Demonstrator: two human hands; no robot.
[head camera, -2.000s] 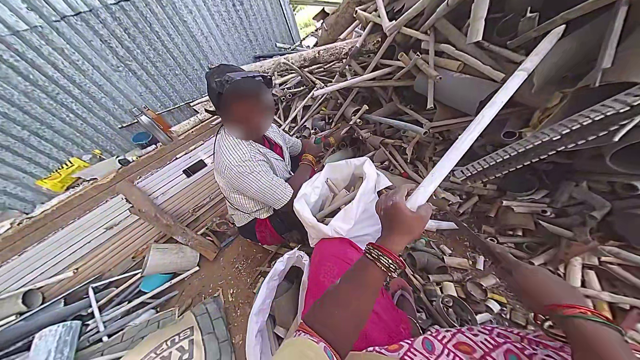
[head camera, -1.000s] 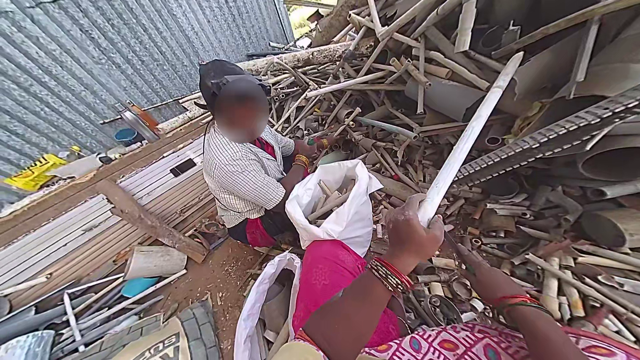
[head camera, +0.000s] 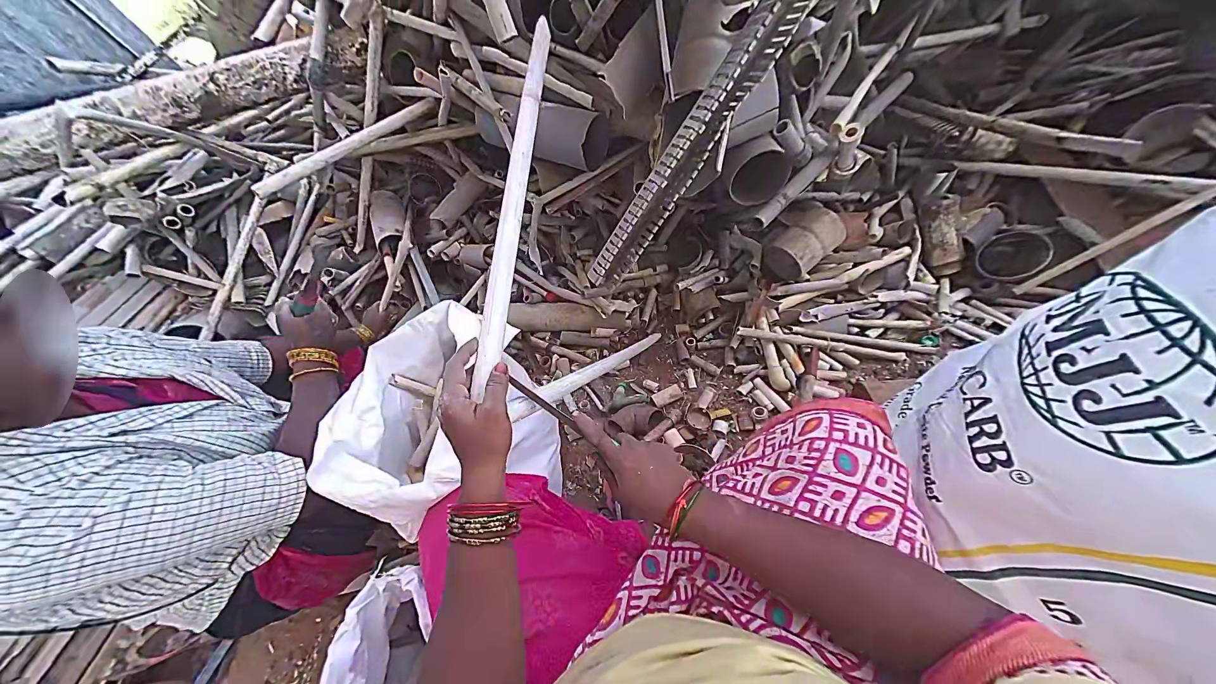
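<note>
My left hand (head camera: 475, 418) grips the lower end of a long whitish pipe or rod (head camera: 513, 199), which points up and away from me. My right hand (head camera: 638, 465) is closed around a thin dark tool (head camera: 543, 403), perhaps a blade; its far end reaches close to the pipe's lower end, and contact cannot be told. Beneath and to the left of the pipe stands an open white sack (head camera: 366, 446) with pipe pieces in it. A second pale pipe (head camera: 603, 369) lies slanting across the sack's right side.
A person in a checked shirt (head camera: 142, 503) sits at left, hands at the pile. Scrap pipes (head camera: 807, 237) are heaped ahead, with a dark ridged strip (head camera: 689, 152) among them. A large printed white sack (head camera: 1073, 408) stands right; another white sack (head camera: 380, 627) is at lower left.
The view has swung far to the right, bringing the large printed sack into sight. Both hands keep their holds, and the pipe now points more upright in the picture.
</note>
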